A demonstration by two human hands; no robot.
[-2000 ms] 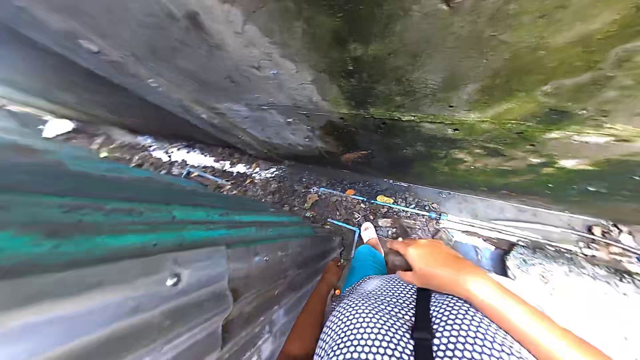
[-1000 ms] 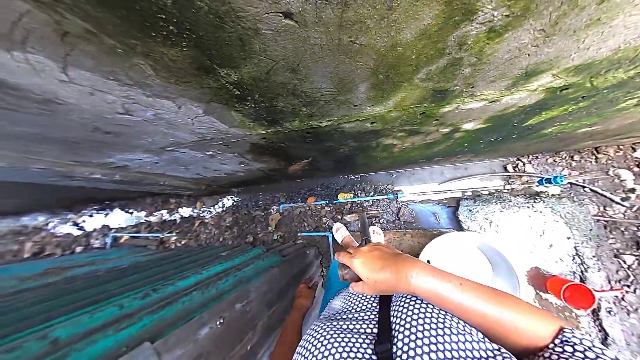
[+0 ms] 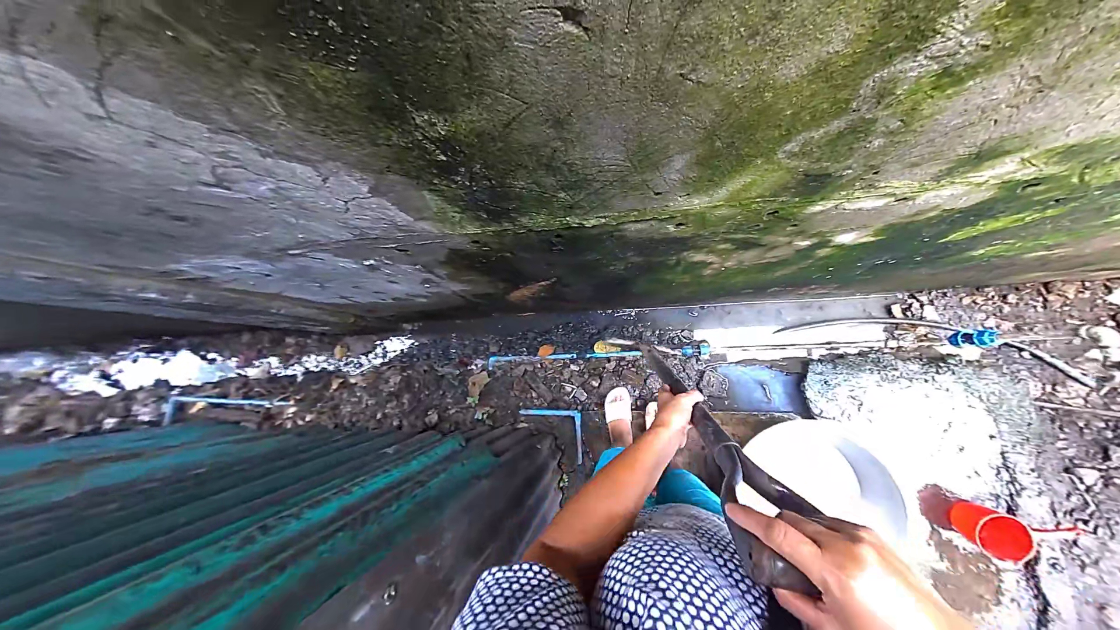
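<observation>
My left hand (image 3: 675, 413) is closed around the shaft of a long dark tool (image 3: 713, 433), which slants from the upper left to the lower right in front of my body. Nearer to me, my right hand (image 3: 827, 560) grips its thicker rear part, fingers over the top. The tool's far end reaches toward a blue pipe (image 3: 560, 356) on the ground by the wall; what kind of tool it is, I cannot tell. Below the shaft are my feet in pale slippers (image 3: 618, 404).
A mossy concrete wall (image 3: 612, 157) rises ahead, and green corrugated metal sheets (image 3: 262, 525) stand at the left. A white bucket or basin (image 3: 831, 477) and a red dipper (image 3: 997, 531) are at the right. Short blue pipes (image 3: 551, 412) and a black hose (image 3: 1050, 363) cross the littered ground.
My left hand has come up from beside the metal sheets onto the tool's shaft. My right hand has moved back toward the lower right, and the long tool now shows across the view.
</observation>
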